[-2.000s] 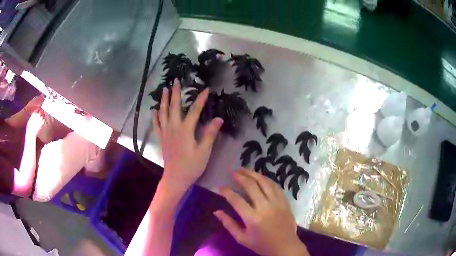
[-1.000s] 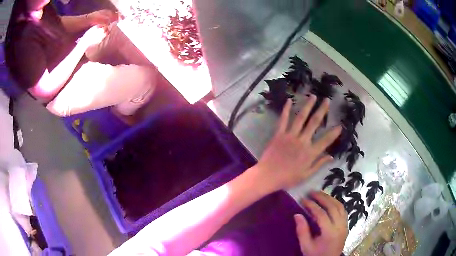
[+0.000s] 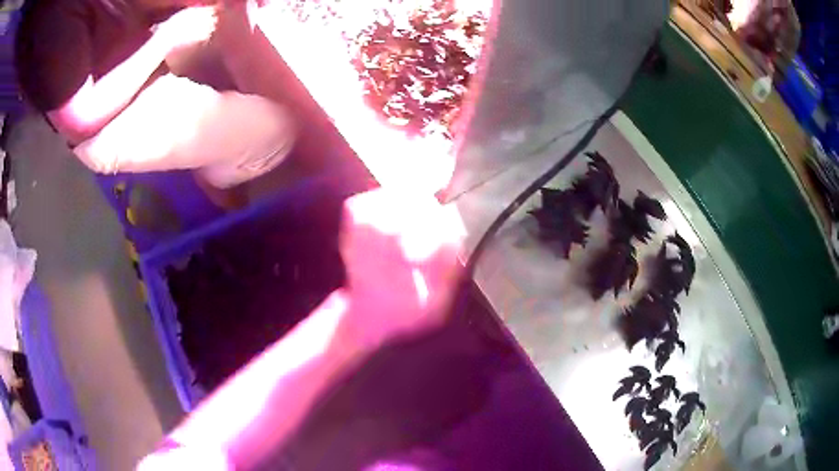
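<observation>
Several black leaf-like moulded parts lie on the metal bench (image 3: 543, 322). Darker clumps (image 3: 563, 219) lie toward the back, and smaller loose pieces (image 3: 658, 405) lie nearer the bottom. My left hand (image 3: 400, 253) is off the bench, above the inner edge of the blue-purple crate (image 3: 158, 308). It is blurred and overexposed, and its fingers and any held thing cannot be made out. The crate holds a dark mass of parts (image 3: 248, 285). My right hand is not in view.
A black cable (image 3: 524, 195) hangs along the grey metal divider (image 3: 561, 83). A glaring neighbour's tray (image 3: 322, 97) holds reddish-dark pieces. A seated person (image 3: 184, 129) is at upper left. White rounded bottles (image 3: 765, 432) and a tan board corner (image 3: 708, 457) show at lower right.
The view has swung left. My left hand has moved off the black clumps to beside the crate. My right hand has gone out of view.
</observation>
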